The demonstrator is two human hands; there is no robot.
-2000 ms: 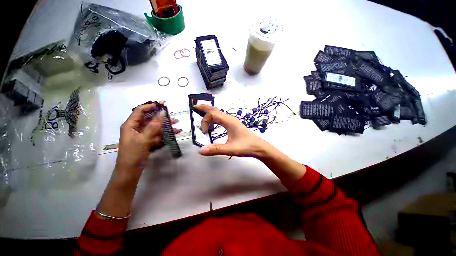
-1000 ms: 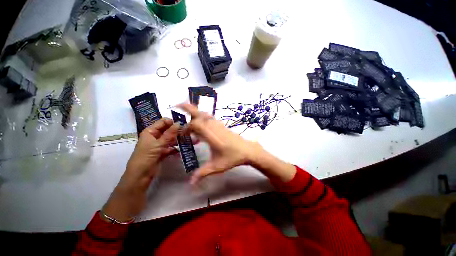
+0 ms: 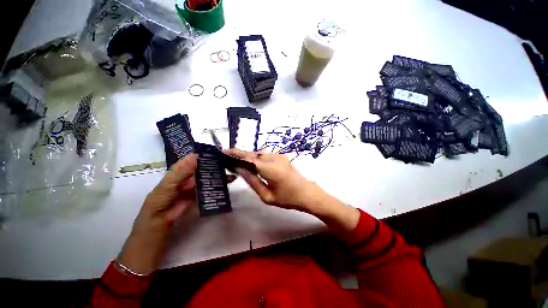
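Note:
My left hand (image 3: 163,201) holds a black printed hang tag (image 3: 213,185) by its upper left edge, its rows of white text facing up. My right hand (image 3: 282,180) holds a second dark card (image 3: 240,162), tilted, its inner end touching the top of the printed tag. The fingertips partly hide where the cards meet. A fanned pile of printed tags (image 3: 174,138) lies just beyond my left hand. The near stack of barcode tags (image 3: 246,130) lies beyond my right hand. Loose dark hang tag strings (image 3: 303,139) lie right of that stack.
A heap of black tags (image 3: 432,111) lies at right. A tall reserve stack (image 3: 257,67), a drink cup (image 3: 314,54) and a green holder (image 3: 207,17) stand at the back. Rubber bands (image 3: 220,91) lie left of the stack. Clear plastic bags (image 3: 66,174) cover the left side.
A second before, both hands were together at one printed tag. Now the printed tag lies more to the left in my left hand, and my right hand holds another dark card against its top.

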